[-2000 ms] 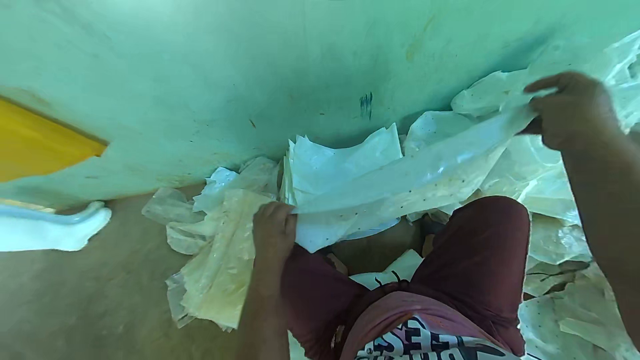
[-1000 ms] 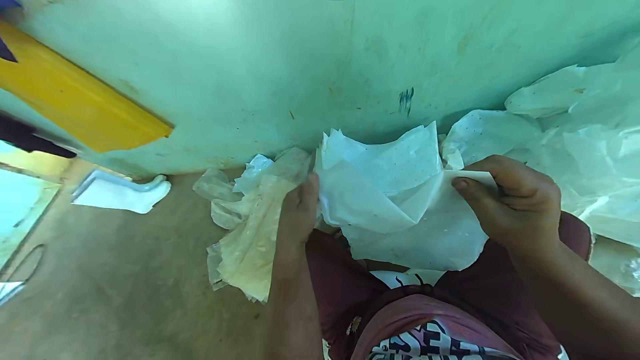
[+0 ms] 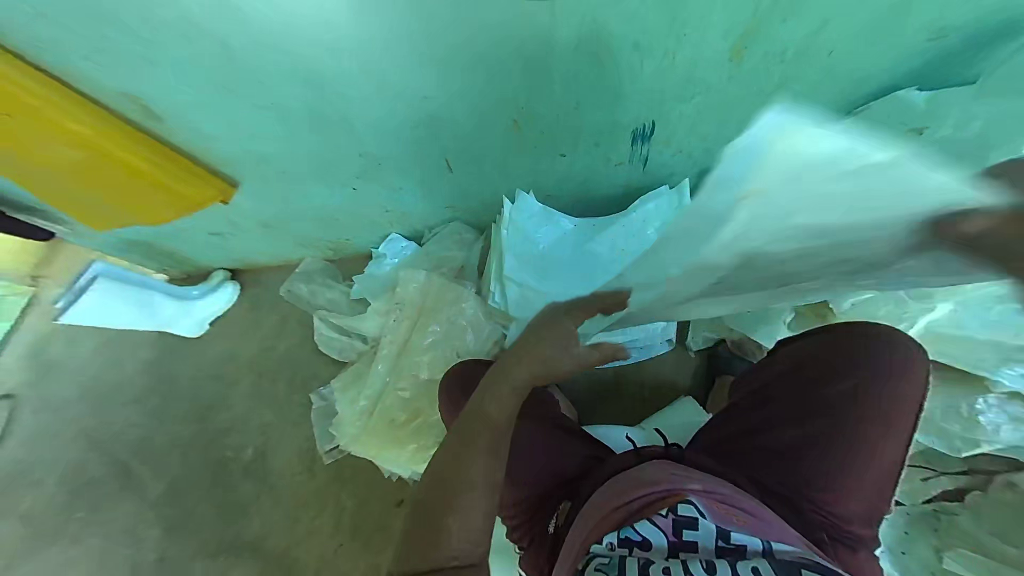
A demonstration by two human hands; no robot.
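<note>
A translucent white plastic sheet (image 3: 808,216), blurred by motion, stretches from the middle to the right edge. My right hand (image 3: 980,228) grips its far right end. At the sheet's left end is my left hand (image 3: 572,340), fingers spread and thumb apart; it touches or nearly touches the sheet. Behind that hand, a stack of whitish plastic sheets (image 3: 572,248) leans against the wall. Left of the stack, yellowish clear plastic sheets (image 3: 416,360) lie in a loose pile on the floor.
A green wall (image 3: 360,120) rises in front of my knees. More crumpled clear plastic (image 3: 960,336) is heaped at right. A yellow panel (image 3: 104,152) juts in at upper left, above a white folded item (image 3: 152,300) on the brown floor (image 3: 200,448).
My right hand has moved out to the right with a sheet, which is now spread wide; a second ago both hands were closer together over the stack.
</note>
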